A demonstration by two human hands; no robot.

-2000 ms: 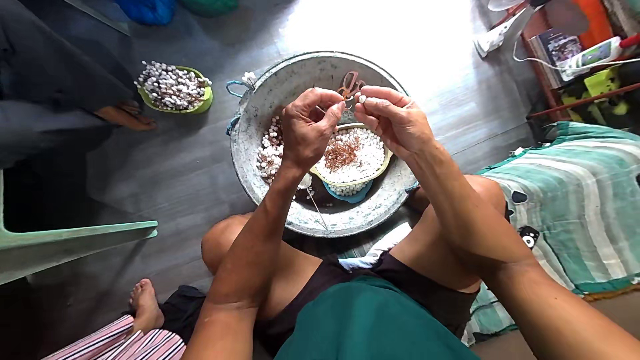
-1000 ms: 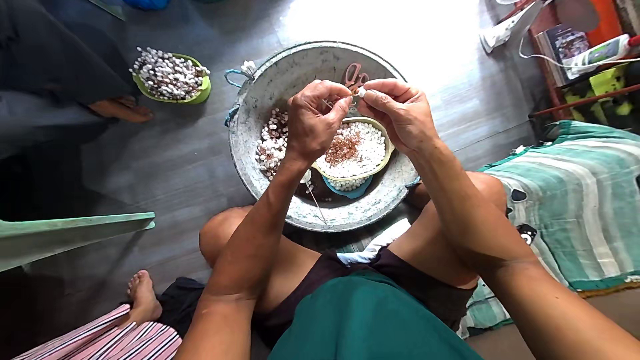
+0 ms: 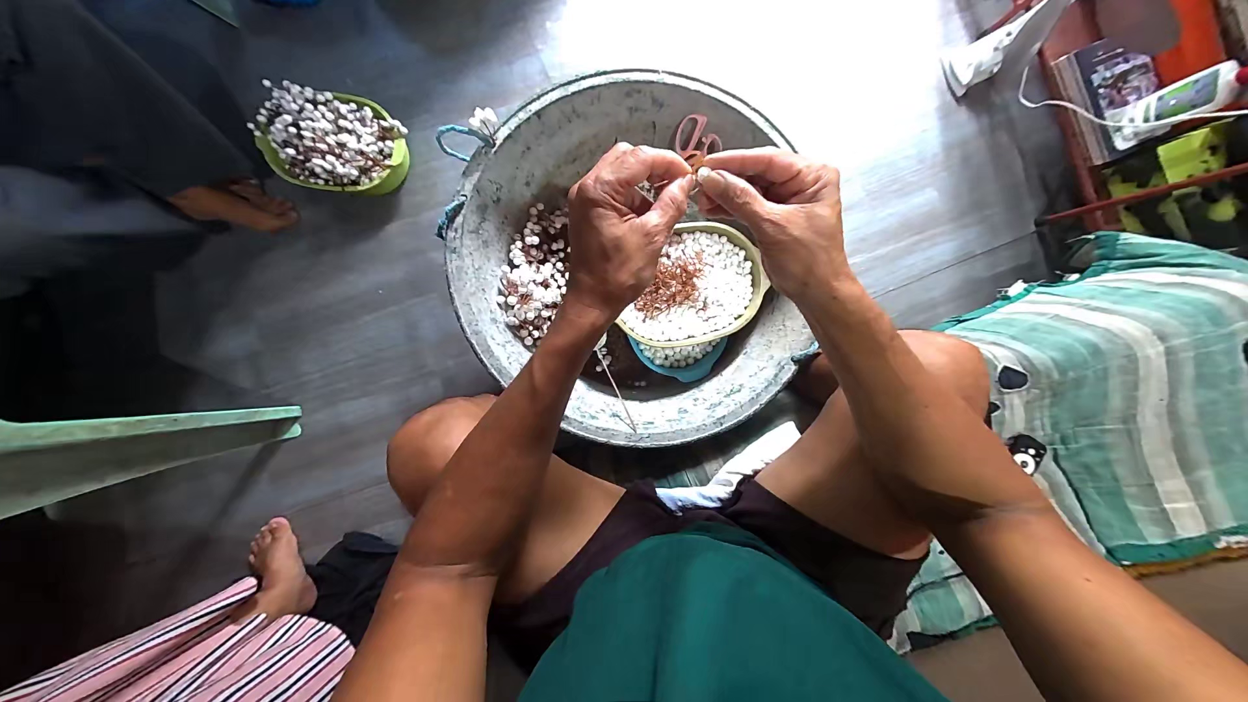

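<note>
Over a large round metal basin (image 3: 487,322), my left hand (image 3: 629,219) and my right hand (image 3: 785,210) meet at the fingertips, pinching a small piece with a whitish bead-like part between them. Pink-handled scissors (image 3: 692,136) lie just behind the fingertips, partly hidden. Below my hands, a pale yellow bowl (image 3: 756,302) holds white beads with thin reddish-brown wire-like bits on top. It overlaps a blue container (image 3: 697,370) of more white beads. White-tipped clusters (image 3: 536,283) lie in the basin's left side, and a thin stick (image 3: 616,390) leans toward the near rim.
A green container (image 3: 395,171) full of white-tipped stems stands on the floor at the left, beside a person's foot (image 3: 239,203). Another foot (image 3: 281,570) shows at lower left, below a green plastic edge (image 3: 146,444). A cloth-covered piece (image 3: 1141,390) and a shelf (image 3: 1121,200) stand right.
</note>
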